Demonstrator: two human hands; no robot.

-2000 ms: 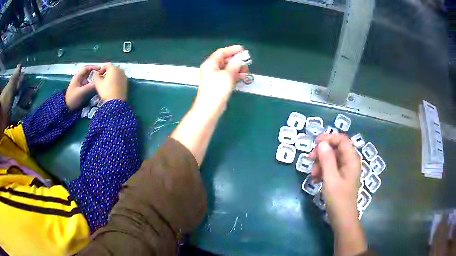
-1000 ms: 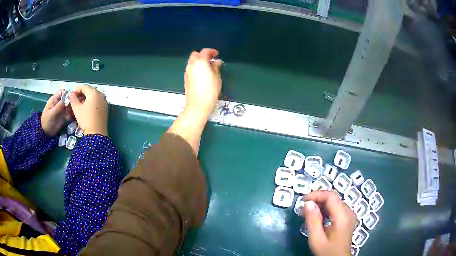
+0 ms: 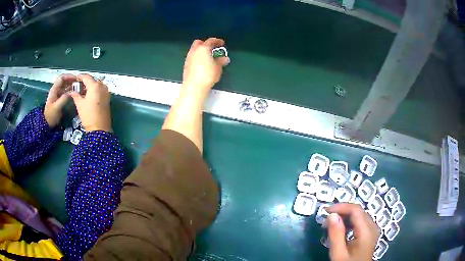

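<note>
My left hand (image 3: pixel 203 65) is stretched out over the belt beyond the rail. Its fingers hold a small unit with a white rim and green face (image 3: pixel 220 52). My right hand (image 3: pixel 354 232) is low over a loose pile of white square housings (image 3: pixel 325 190) on the green worktop, partly cut off by the bottom edge. Its thumb and index fingertip are close together at the edge of one housing (image 3: pixel 321 216); whether they grip it cannot be told. The hand hides part of the pile.
A pale metal rail (image 3: pixel 295 117) with an upright post (image 3: pixel 400 71) crosses between worktop and belt (image 3: pixel 285 61). One unit (image 3: pixel 96 52) lies on the belt at left. Printed strips (image 3: pixel 448 176) lie at right. A neighbour's hands (image 3: pixel 92 102) work at left.
My left hand has moved left from above the rail to over the belt, still with the unit. My right hand has moved down toward the near part of the pile. The view has shifted.
</note>
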